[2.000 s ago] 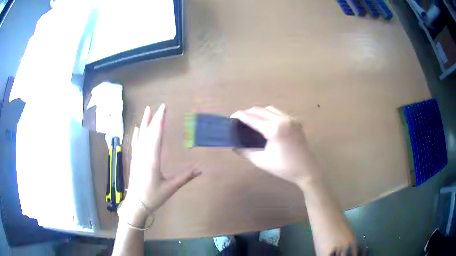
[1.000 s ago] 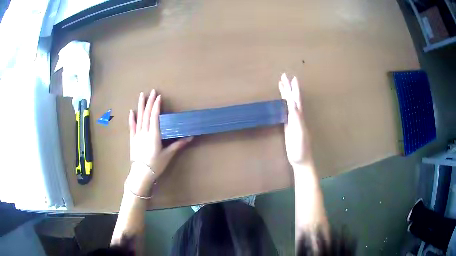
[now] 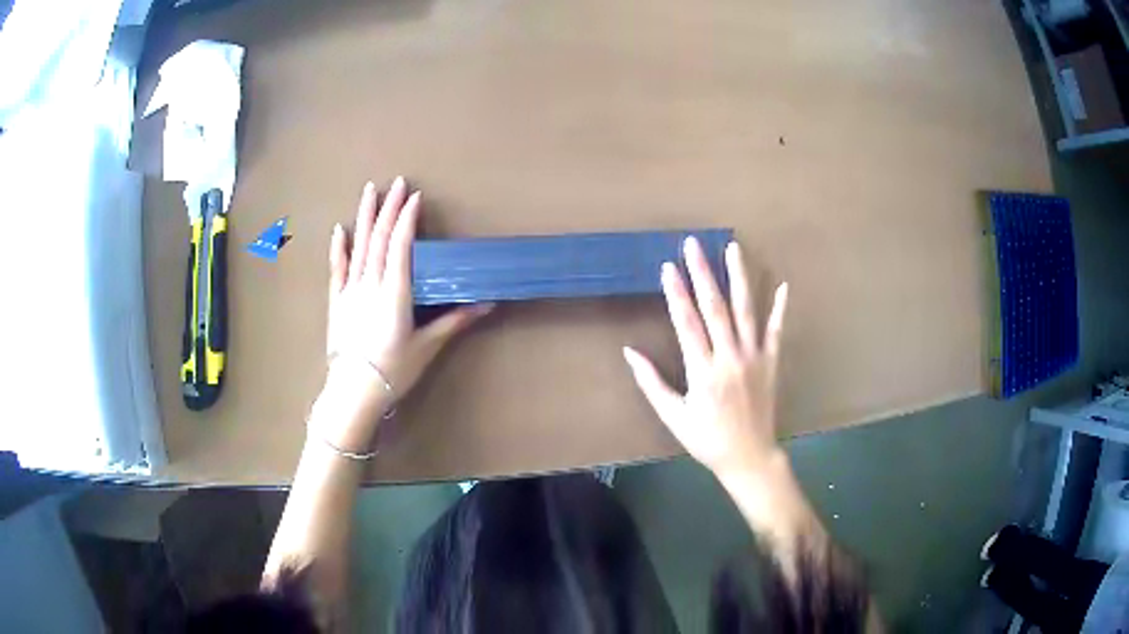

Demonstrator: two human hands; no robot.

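Observation:
A strip stack (image 3: 545,268) lies lengthwise across the brown tabletop, its grey-blue layered side showing. My left hand (image 3: 375,297) stands against the stack's left end, palm to it, with the thumb along the near edge; it presses but does not grip around it. My right hand (image 3: 721,359) is spread at the right end, its fingertips at or over the near side of the stack. Whether the right fingertips touch it is hard to tell.
A yellow and black utility knife (image 3: 206,303) lies left, its far end in white wrap (image 3: 204,118). A blue chip (image 3: 269,238) lies beside it. White sheets (image 3: 112,310) line the left edge. A blue gridded panel block (image 3: 1034,295) sits at the right corner.
My right hand has moved from flat against the stack's right end to its near side, fingers spread. My left hand stays at the left end. The stack looks straighter in view.

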